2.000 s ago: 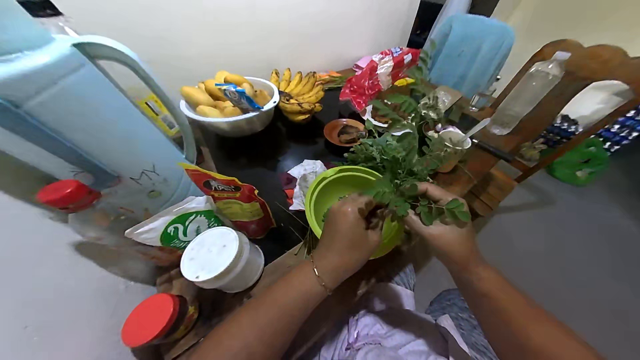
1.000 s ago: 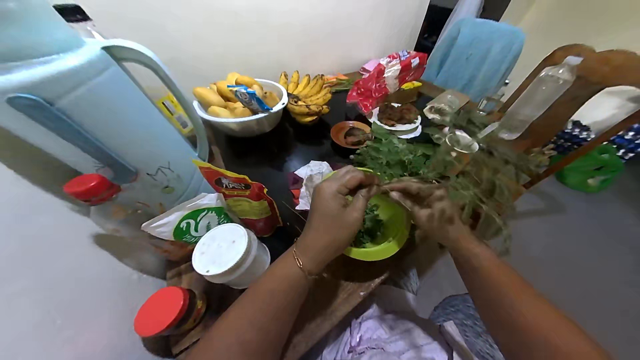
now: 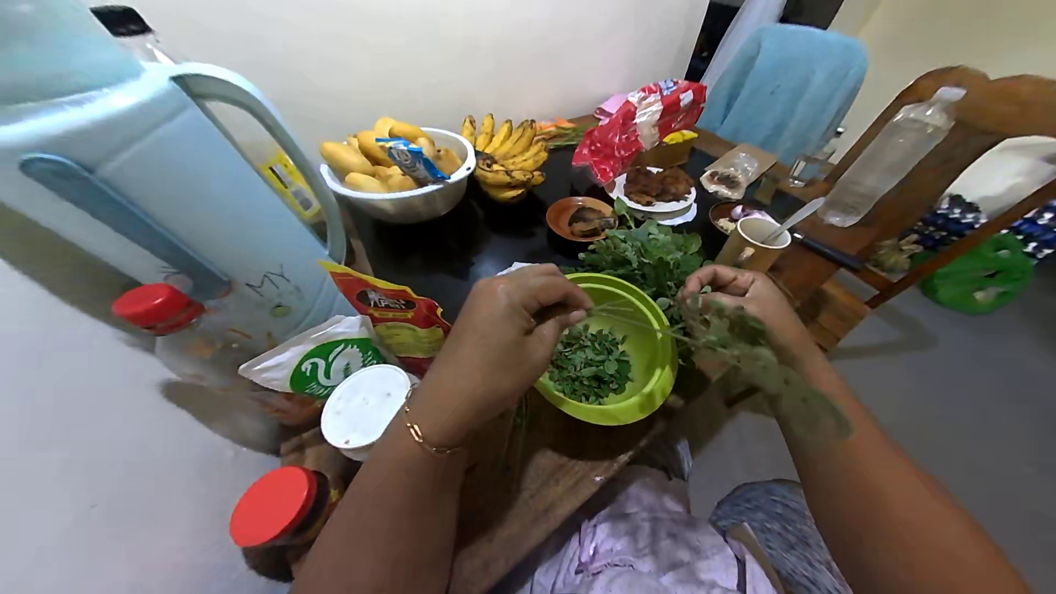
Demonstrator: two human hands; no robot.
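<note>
A green plastic bowl (image 3: pixel 652 388) near the table's front edge holds plucked green leaves (image 3: pixel 590 363). Above its left side my left hand (image 3: pixel 528 330) pinches the thin end of a leafy stem. The stem (image 3: pixel 631 318) stretches over the bowl to my right hand (image 3: pixel 738 301), whose fingers are closed around its leafy part at the bowl's right. Leaves on that part (image 3: pixel 742 346) are blurred and hang over my right wrist. Just behind the bowl lies a heap of leafy sprigs (image 3: pixel 648 256), touching or close to the rim.
At the left stand a light blue jug (image 3: pixel 148 165), a white tub (image 3: pixel 363 408), a red-lidded jar (image 3: pixel 272 507) and food packets. Behind are a bowl of yellow fruit (image 3: pixel 404 206), bananas (image 3: pixel 511 157) and a brown dish (image 3: pixel 582 219). A mug (image 3: pixel 755 243) and a knife (image 3: pixel 829 250) are at right.
My hands have moved from close together over the bowl to apart on its two sides, the stem between them. The leaves in the bowl show more fully.
</note>
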